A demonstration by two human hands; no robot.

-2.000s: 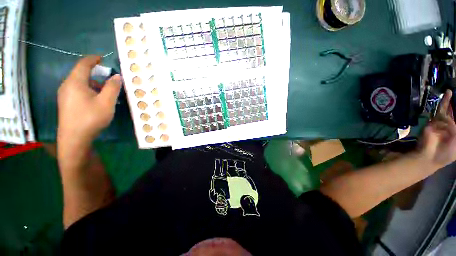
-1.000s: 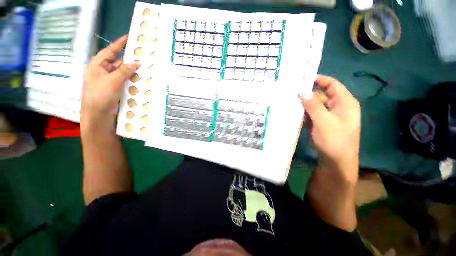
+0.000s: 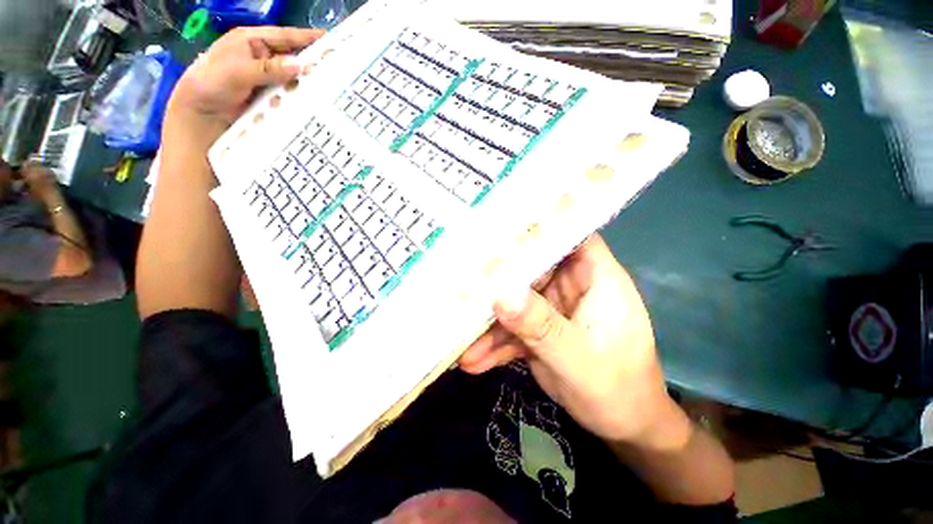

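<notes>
A white carrier tray (image 3: 573,220) with round holes along its edges is held up and turned at a slant above the bench edge. Two green-edged PCB panels (image 3: 460,118) lie on it. More than one white layer shows at its lower edge. My left hand (image 3: 230,77) holds the tray's upper left edge, thumb on top. My right hand (image 3: 583,343) grips its lower right edge, thumb on top and fingers underneath. No iron or solder wire shows in either hand.
Stacked trays (image 3: 624,46) stand at the far side. On the right are a solder spool (image 3: 773,140), a white round lid (image 3: 746,89), teal pliers (image 3: 778,249) and a black unit (image 3: 880,328). Blue containers (image 3: 153,102) and another person's arm (image 3: 67,230) are at left.
The right hand came from the black unit to the tray, and the left took its other side. The tray was lifted and turned. The stack and the other person came into view.
</notes>
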